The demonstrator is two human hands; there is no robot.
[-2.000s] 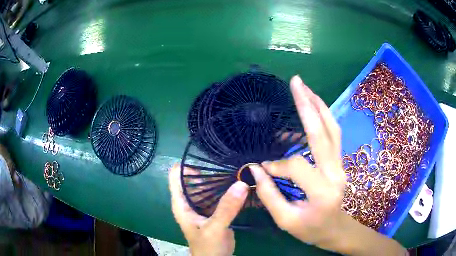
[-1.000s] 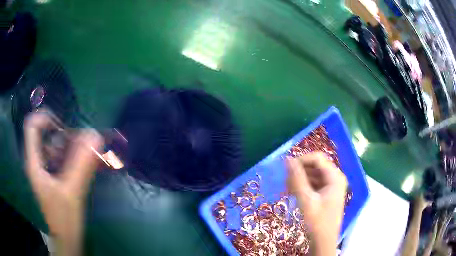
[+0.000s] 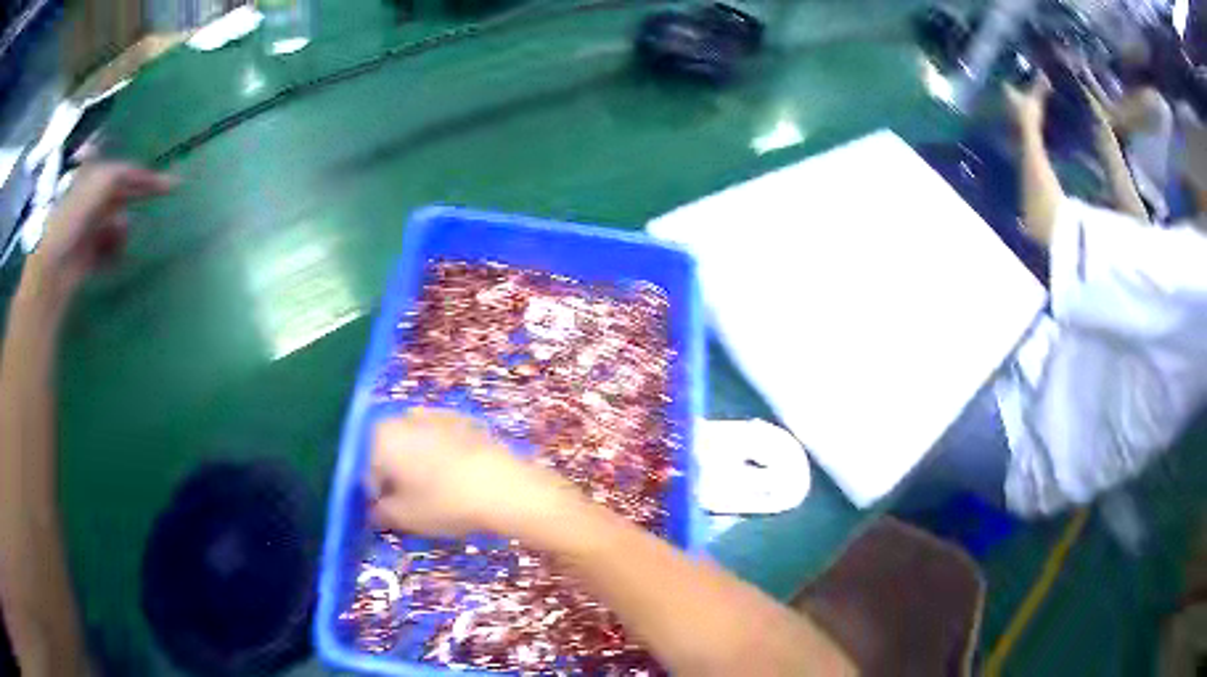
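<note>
A blue tray (image 3: pixel 684 384) full of loose copper-coloured rings (image 3: pixel 530 344) lies in front of me. My right hand (image 3: pixel 437 476) is over the tray's left part, its fingers curled down at the rings. The fingertips are hidden, so I cannot tell if it holds a ring. My left hand (image 3: pixel 106 218) is raised at the upper left, blurred, with fingers apart and nothing visible in it. Black round grilles (image 3: pixel 228 562) lie on the green bench left of the tray, dark and blurred.
A white board (image 3: pixel 860 304) and a white rounded part (image 3: pixel 752 466) lie right of the tray. A person in a white shirt (image 3: pixel 1112 344) works at the far right. A black part (image 3: pixel 695 40) lies at the back. A brown padded surface (image 3: pixel 894 602) shows at the lower right.
The view has swung right, so the tray now sits mid-picture. My left hand has gone from beside the grilles to the upper left. My right hand is still over the tray.
</note>
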